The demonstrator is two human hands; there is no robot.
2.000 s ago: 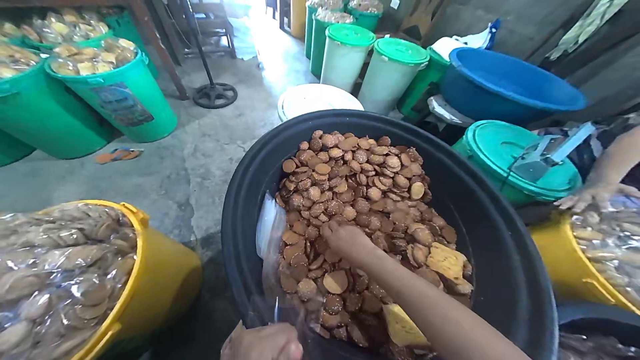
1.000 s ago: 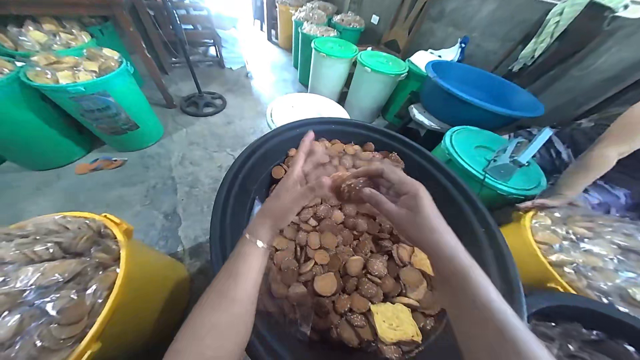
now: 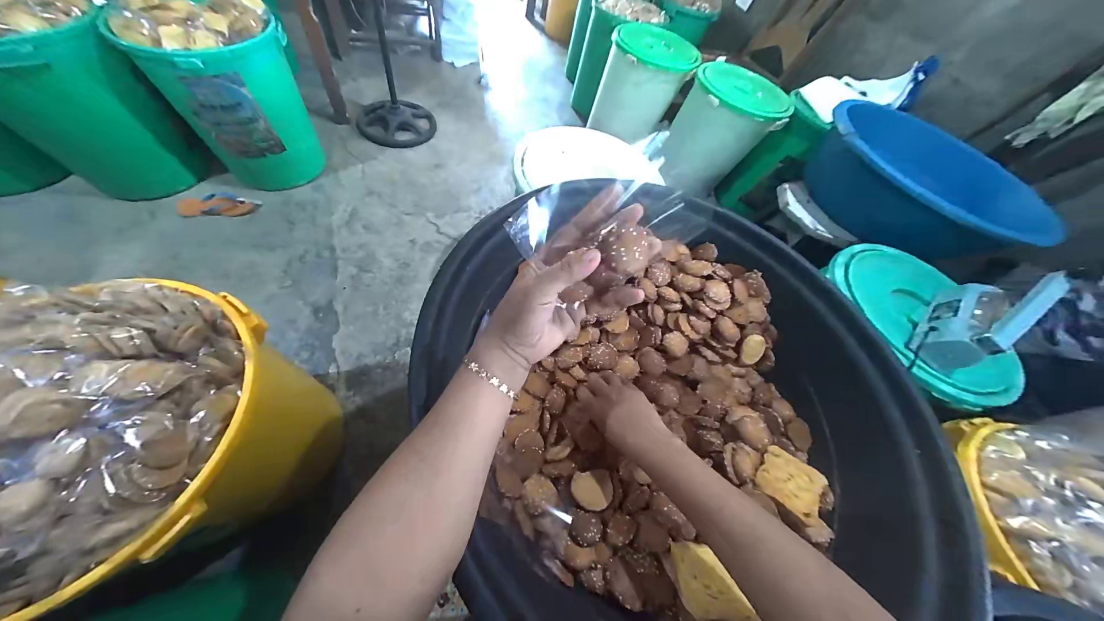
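A big black plastic tub holds a heap of small round brown cookies, some dotted with pale seeds. My left hand, a bracelet at its wrist, is over the tub's far left part, with a clear plastic bag and a few seeded cookies in its grip. Down in the heap is my right hand, its fingertips among the cookies; whether they grip any cannot be told. Yellow square biscuits lie on the heap at the right and near the bottom.
Yellow buckets of bagged cookies flank the tub, left and right. A sealing device rests on a green lid. Beyond are a blue basin, a white round lid and lidded pails. Green bins stand back left.
My hands were close together above the heap one second ago; now they are apart, the right down in the cookies. The co-worker's arm at the right is out of view.
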